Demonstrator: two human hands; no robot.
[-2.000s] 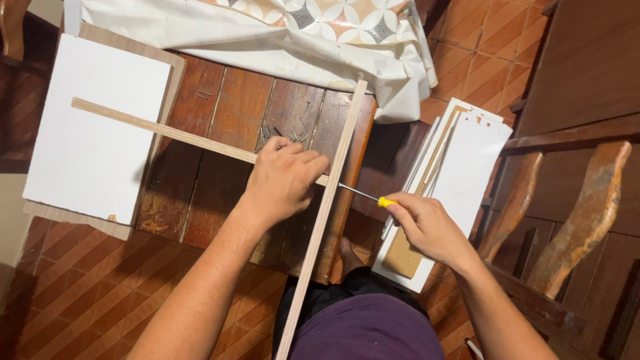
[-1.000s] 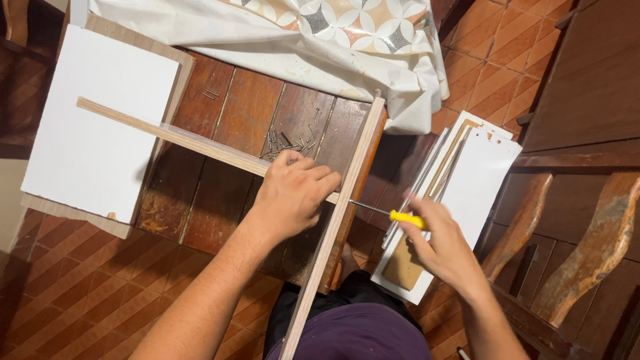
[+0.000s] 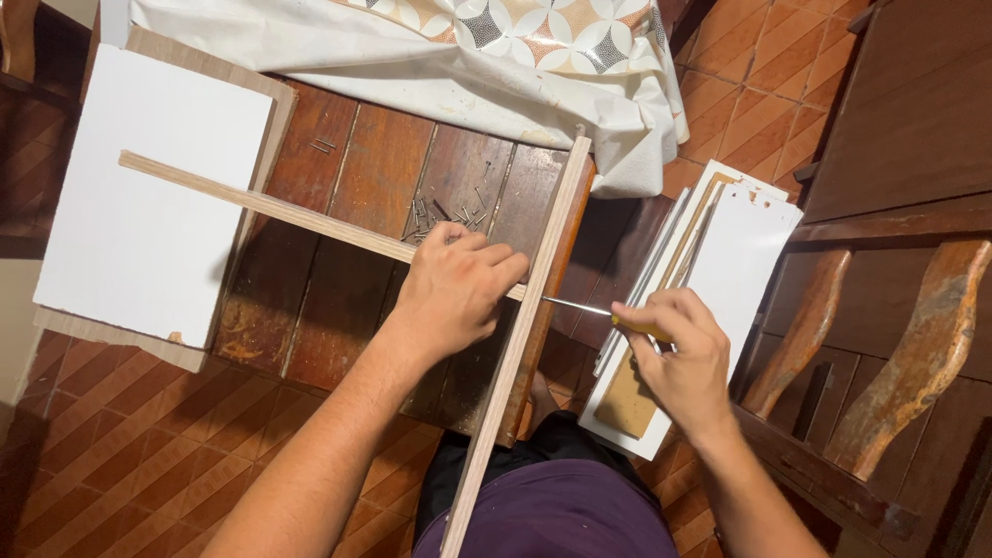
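Observation:
My left hand [image 3: 461, 291] grips one wooden board [image 3: 318, 223], seen edge-on, close to where its end meets the side of a second board [image 3: 504, 380]. That second board runs from the table's far right corner down to my lap. In my right hand [image 3: 682, 341] is a screwdriver [image 3: 577, 305] with a yellow handle, its metal shaft reaching the outer face of the second board at the joint. The tip is hidden. Loose screws [image 3: 465, 215] lie on the table just beyond my left hand, and a few more [image 3: 323, 145] lie farther left.
A white panel [image 3: 155, 201] lies on a wood-grain panel at the left of the plank table [image 3: 387, 163]. A bunched tablecloth [image 3: 496, 93] covers the far side. White boards [image 3: 736, 263] are stacked at the right, beside wooden furniture with wavy slats [image 3: 914, 356].
My left hand stays on the board at the joint. My right hand has shifted its hold on the screwdriver and now covers most of the yellow handle, which showed more a second ago.

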